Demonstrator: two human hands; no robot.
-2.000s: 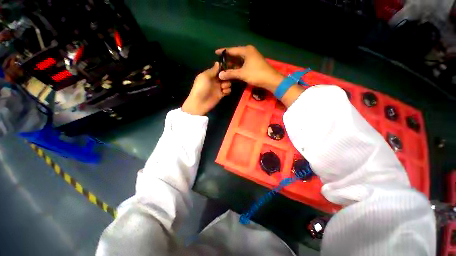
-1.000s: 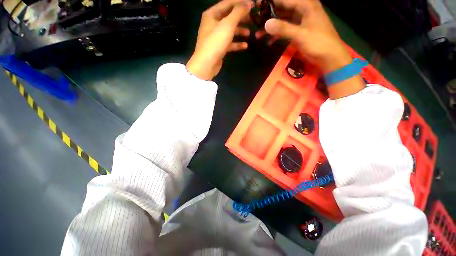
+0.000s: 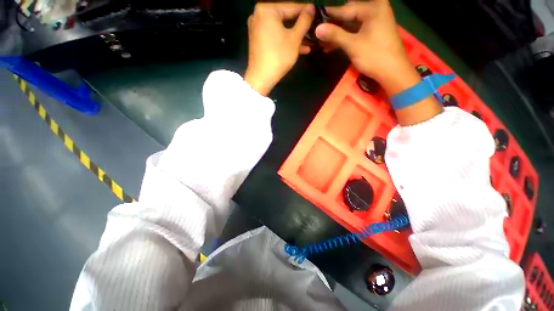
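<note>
My left hand point(image 3: 274, 44) and my right hand point(image 3: 367, 45) meet at the top edge of the picture. Their fingertips hold a small dark unit point(image 3: 317, 23) between them, mostly hidden by the fingers. A blue wrist strap point(image 3: 419, 92) is around my right wrist. Below and right of my hands lies a red-orange tray point(image 3: 291, 172) with square pockets. Round black units such as this one point(image 3: 358, 194) sit in several pockets; two pockets at the left end are empty. My right forearm covers the tray's middle.
A loose round unit point(image 3: 380, 280) lies on the green bench mat point(image 3: 291, 212) below the tray. A coiled blue cord point(image 3: 346, 237) crosses the tray's lower edge. A second red tray point(image 3: 538, 276) is at lower right. The black fixture point(image 3: 164, 36) is at upper left.
The view has swung since the earliest frame, so my hands now show at the top edge. The two hands have come closer together on the dark unit since one second ago.
</note>
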